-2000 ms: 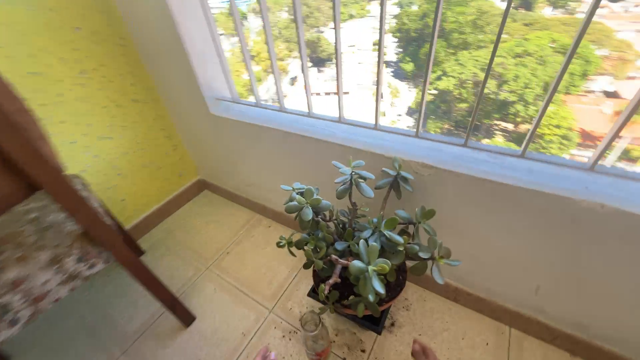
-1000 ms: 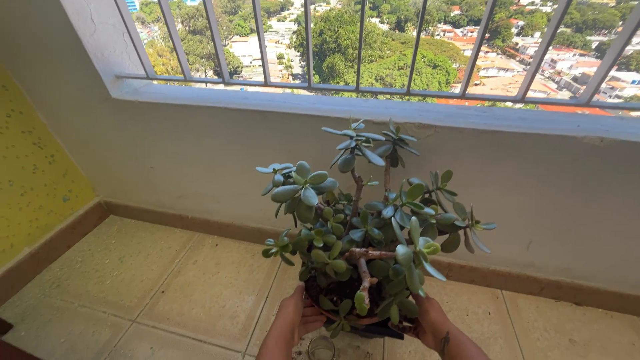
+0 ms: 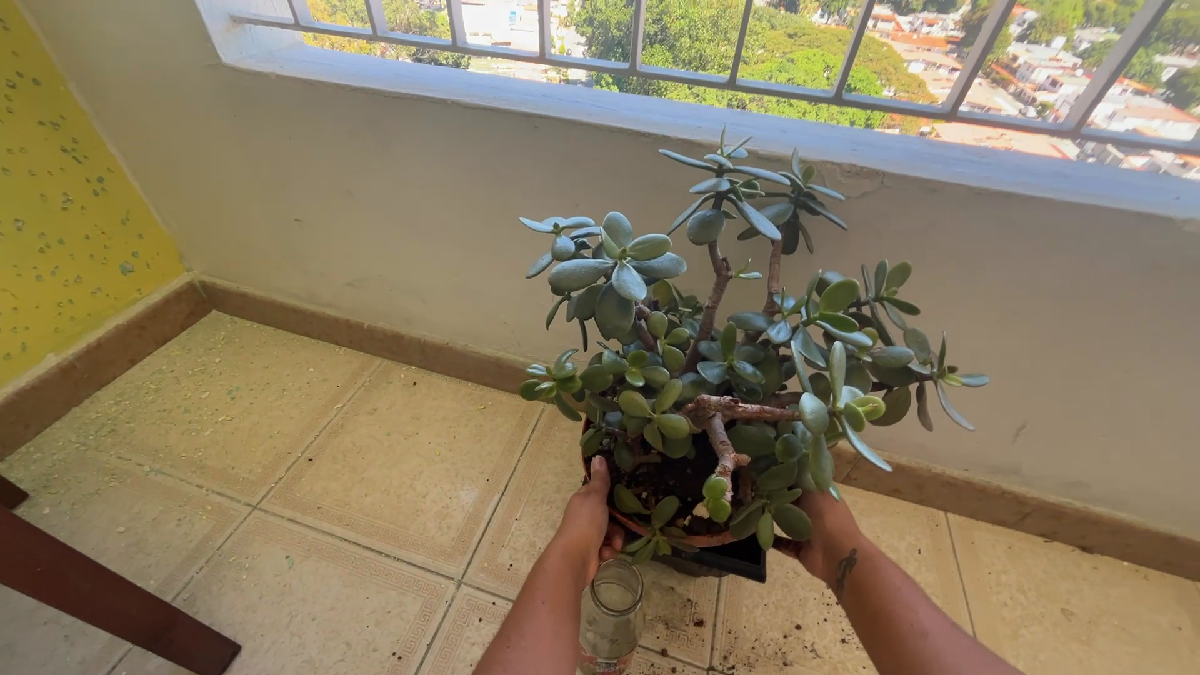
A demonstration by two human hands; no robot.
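A jade plant (image 3: 712,366) with thick woody stems grows in a round terracotta-coloured pot (image 3: 694,539) of dark soil. Beneath the pot shows a black square tray (image 3: 741,562). My left hand (image 3: 592,516) grips the pot's left side, its thumb up at the rim. On the right side my right hand (image 3: 825,534) holds the pot, its fingers partly hidden by leaves and the pot. An open-mouthed glass bottle (image 3: 611,609) stands on the floor just in front of the pot, beside my left forearm. Whether the pot rests on the tray or is raised cannot be told.
Behind the plant runs a low wall (image 3: 375,206) with a ledge and metal window bars (image 3: 637,37). Crumbs of soil (image 3: 797,637) lie on the tiled floor near the bottle. A dark wooden furniture leg (image 3: 112,600) slants in at the lower left. Flakes are scattered by the yellow wall (image 3: 75,206).
Two seconds ago my hands were apart from the pot at the frame's lower edge; now both are on its sides. The view has moved closer to the plant.
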